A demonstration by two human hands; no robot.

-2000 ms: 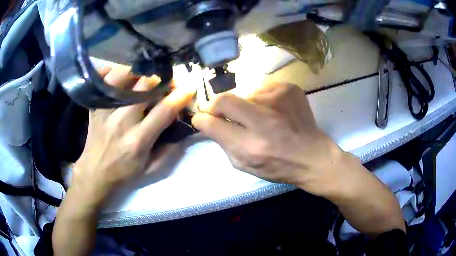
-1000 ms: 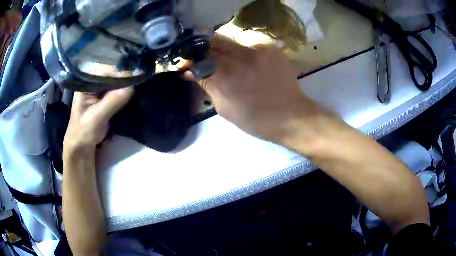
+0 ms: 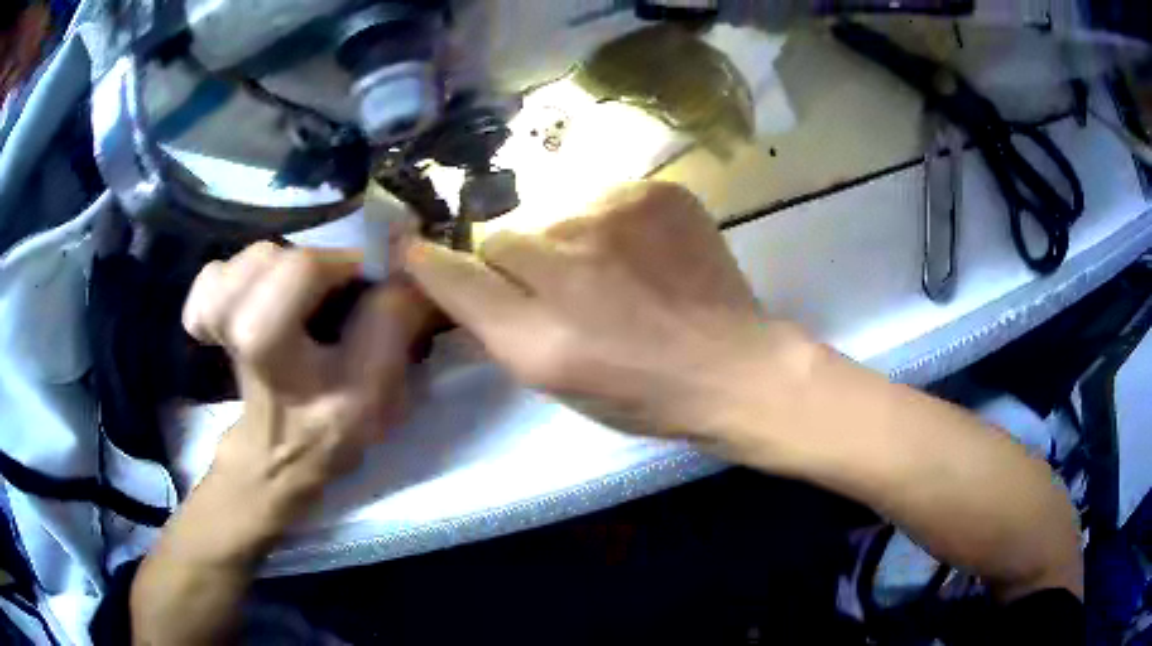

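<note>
My left hand is curled in front of the sewing machine, closed on a black fabric piece that shows between its fingers. My right hand meets it from the right, with thumb and fingertips pinched on a small white piece that stands up between the hands. The fingertips are blurred, and most of the black fabric is hidden by my hands. The dark presser foot area is just behind my right fingertips, under the lamp light.
A thick shiny ring and the machine head are at upper left. An amber scrap lies on the tan bed plate. Silver snips and black scissors lie right. Pale cloth is heaped left.
My right hand has moved down and left from the needle area. My left hand has moved right and curled, and the black fabric that hung over the table front is now mostly covered.
</note>
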